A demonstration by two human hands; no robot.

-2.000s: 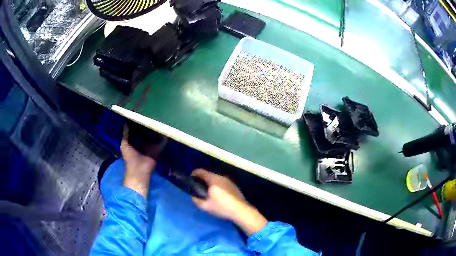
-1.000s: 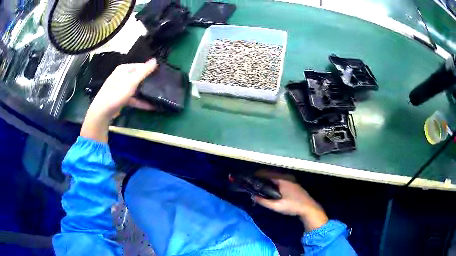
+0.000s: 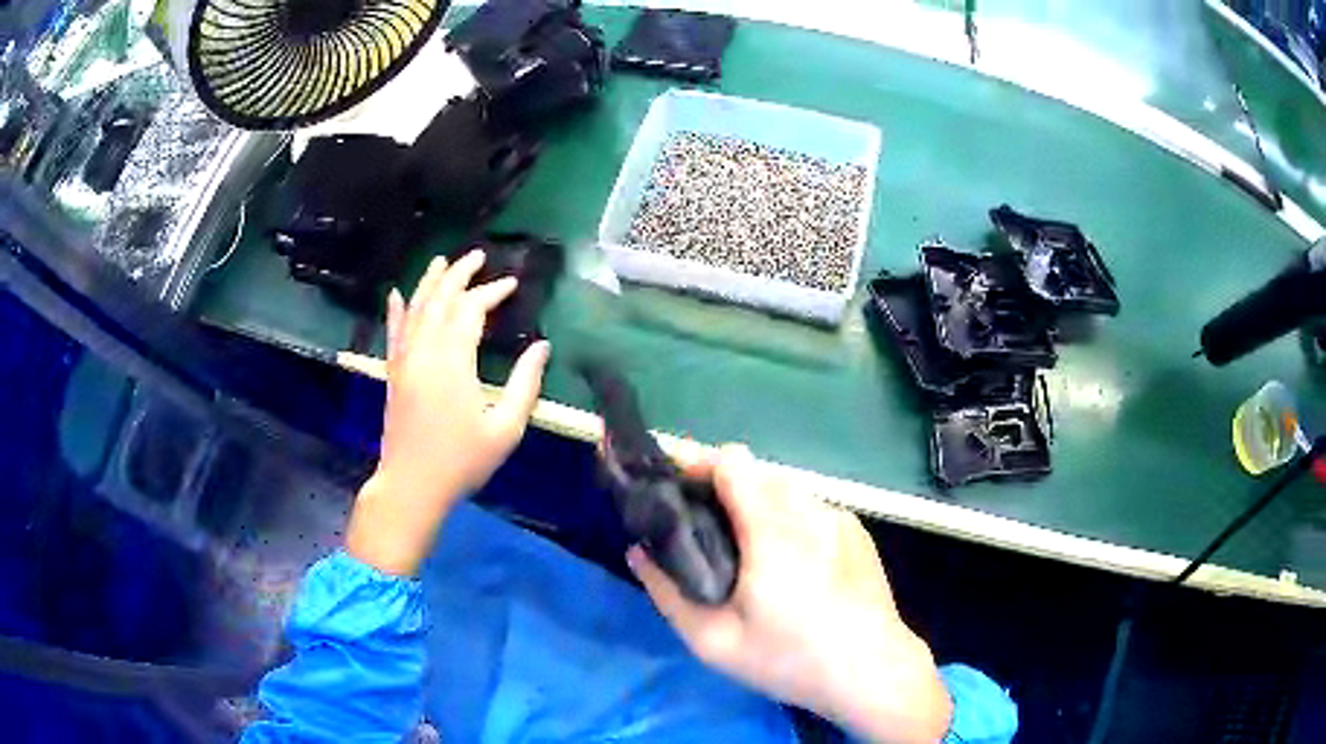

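My left hand (image 3: 448, 400) is open with fingers spread, over the bench edge, just in front of a black plastic housing (image 3: 521, 291) that lies on the green bench. The fingertips overlap the housing's near side in view; whether they touch it I cannot tell. My right hand (image 3: 793, 581) is closed around a dark, elongated hand tool (image 3: 662, 502), raised at the bench edge with its narrow end pointing up and left. The tool is partly blurred, so its kind is unclear.
Black housings stand stacked at the left (image 3: 342, 211), below a fan (image 3: 313, 51). A translucent tray (image 3: 745, 204) of small grains sits mid-bench. More open housings (image 3: 989, 313) lie right of it. A black cylindrical tool (image 3: 1262, 313) and a small cup (image 3: 1262, 429) are far right.
My left hand has let go of the black housing, which now lies on the bench, and has drawn back. My right hand has raised the dark tool up and left from below the bench edge.
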